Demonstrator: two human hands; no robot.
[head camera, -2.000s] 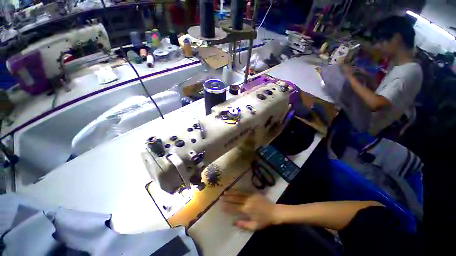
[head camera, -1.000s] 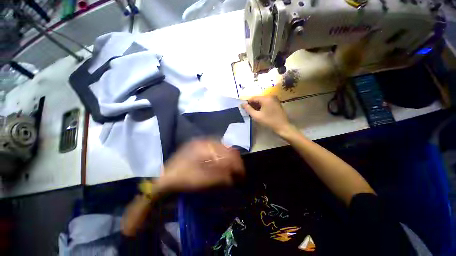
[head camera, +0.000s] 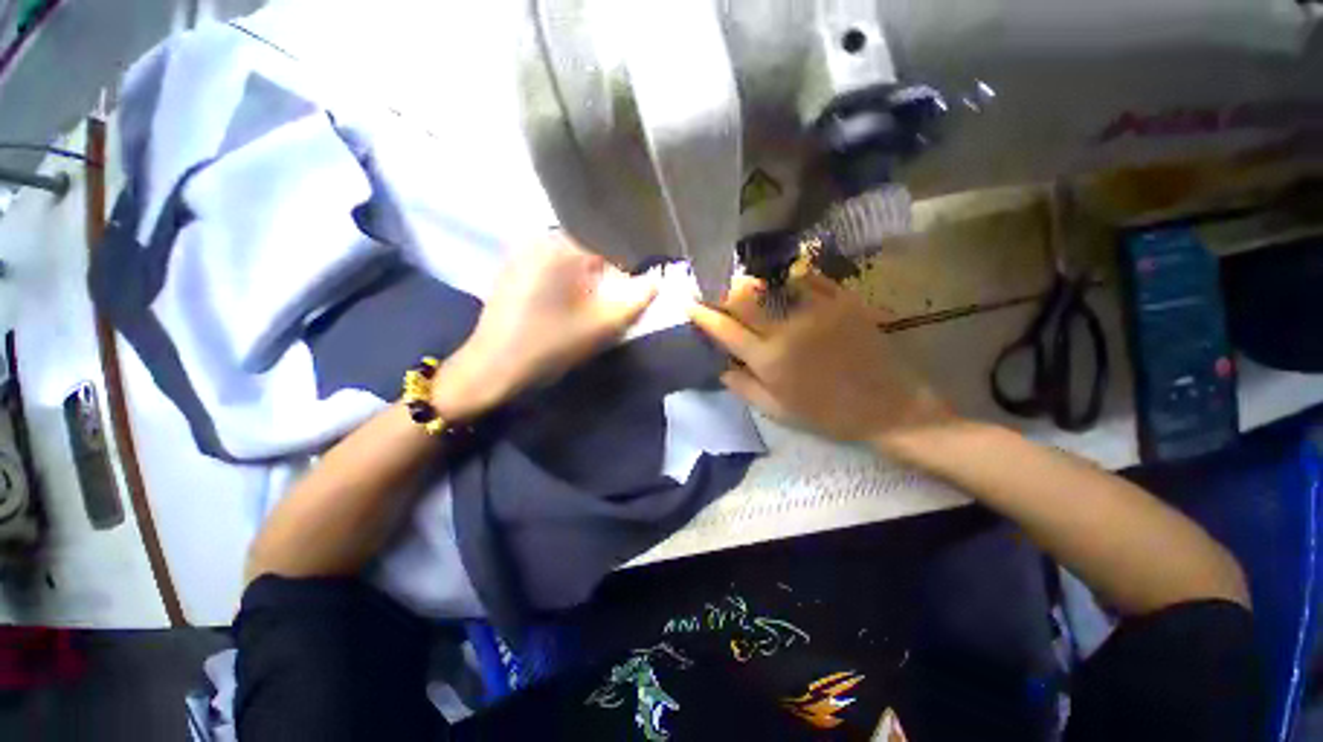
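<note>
Light grey-blue garment panels (head camera: 276, 276) joined to dark grey panels (head camera: 580, 449) lie on the white table, left of and below the sewing machine head (head camera: 624, 131). My left hand (head camera: 544, 319), with a beaded bracelet at the wrist, pinches the cloth edge just left of the needle area. My right hand (head camera: 827, 355) has its fingertips on the same edge at the right, close under the machine head. The needle and presser foot are mostly hidden by the head and my fingers.
Black-handled scissors (head camera: 1052, 355) and a dark smartphone (head camera: 1183, 341) lie right of my right hand. Another phone-like object (head camera: 93, 455) lies at the far left. A printed ruler (head camera: 856, 493) runs along the table's front edge. A blue crate (head camera: 1291, 580) stands at the lower right.
The view has moved closer to the machine. My left hand has moved from above the table's front edge up to the cloth by the needle. The dark cloth now bunches below my hands.
</note>
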